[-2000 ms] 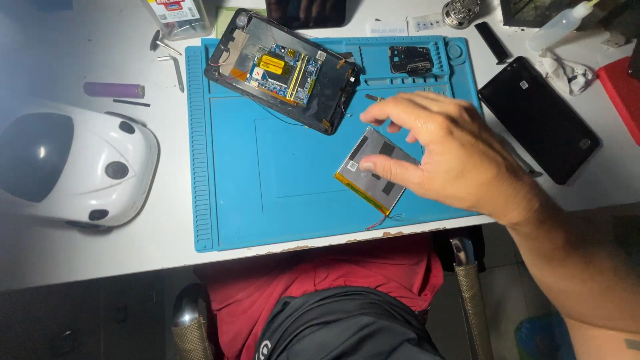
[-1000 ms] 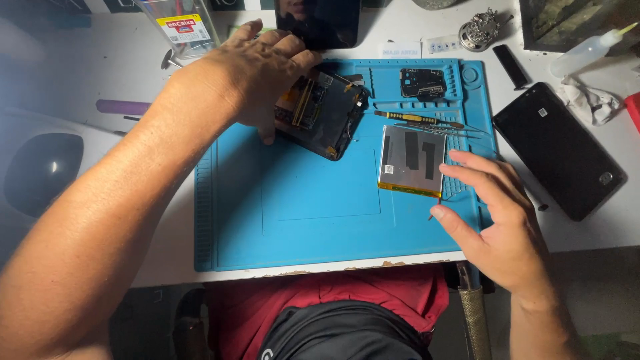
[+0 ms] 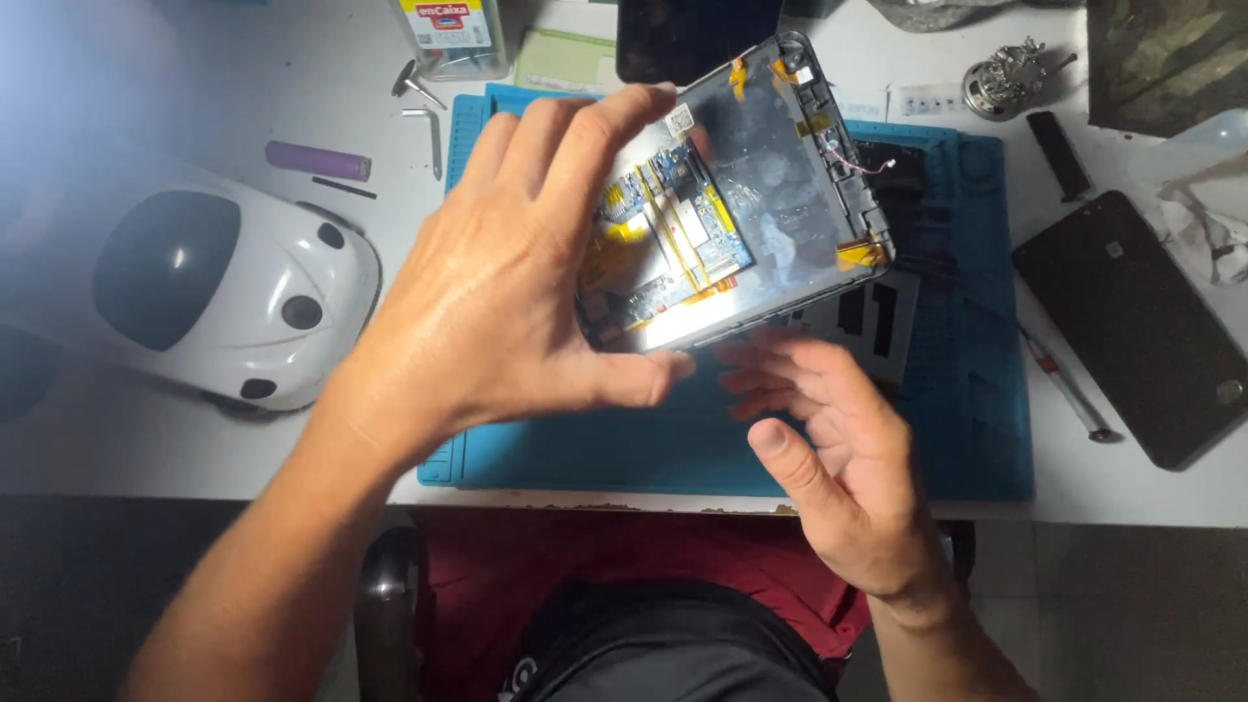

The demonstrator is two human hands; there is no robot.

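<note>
My left hand (image 3: 517,263) grips the opened tablet housing (image 3: 780,214) by its left end, thumb on the lower edge and fingers across the top. The housing is tilted above the blue work mat (image 3: 604,453), its blue circuit board (image 3: 682,219) and orange tape showing. A thin wire with a small connector sticks out at its right edge. Just below the housing, my right hand (image 3: 838,468) has its fingers apart and holds nothing. The flat battery pack (image 3: 892,327) lies on the mat, partly hidden behind the housing and my right fingers.
A white toy car (image 3: 263,283) and a purple cylindrical cell (image 3: 318,161) are at the left. To the right lie a black phone (image 3: 1136,327), a screwdriver (image 3: 1063,382) and a black strip (image 3: 1058,154). A clear plastic box (image 3: 453,39) and a dark screen (image 3: 697,34) stand at the back.
My left hand has lifted the tablet housing off the mat and brought it nearer, turned. My right hand has moved left from beside the battery pack to below the housing.
</note>
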